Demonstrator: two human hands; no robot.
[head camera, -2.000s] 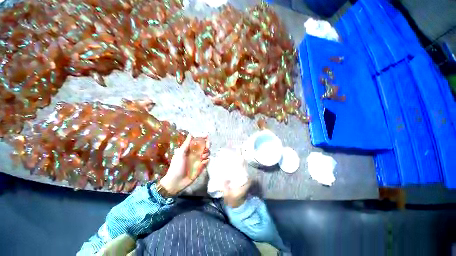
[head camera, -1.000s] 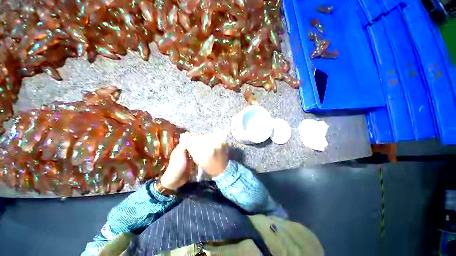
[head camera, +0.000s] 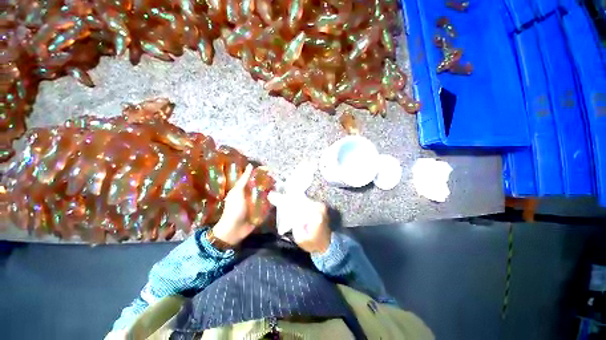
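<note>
My left hand (head camera: 238, 211) holds a reddish-brown, glossy moulded piece (head camera: 260, 192) at the right end of the near pile (head camera: 119, 176). My right hand (head camera: 313, 229) grips a crumpled white cloth (head camera: 292, 207) just right of the piece. The cloth hides part of my right fingers. A round, open white tub (head camera: 349, 161) stands up and to the right of the cloth, with a flat white disc (head camera: 387, 172) beside it. A single brown piece (head camera: 349, 123) lies just behind the tub.
A far pile (head camera: 319, 56) of the same pieces spreads across the back of the grey speckled table (head camera: 226, 106). A white wad (head camera: 432, 179) lies right of the disc. A blue tray (head camera: 488, 99) at the right holds a few brown pieces and a dark flat shape (head camera: 448, 109).
A second ago my hands were together over the piece; now my right hand with the cloth has moved right, away from my left. The view has shifted, so the table contents appear further right.
</note>
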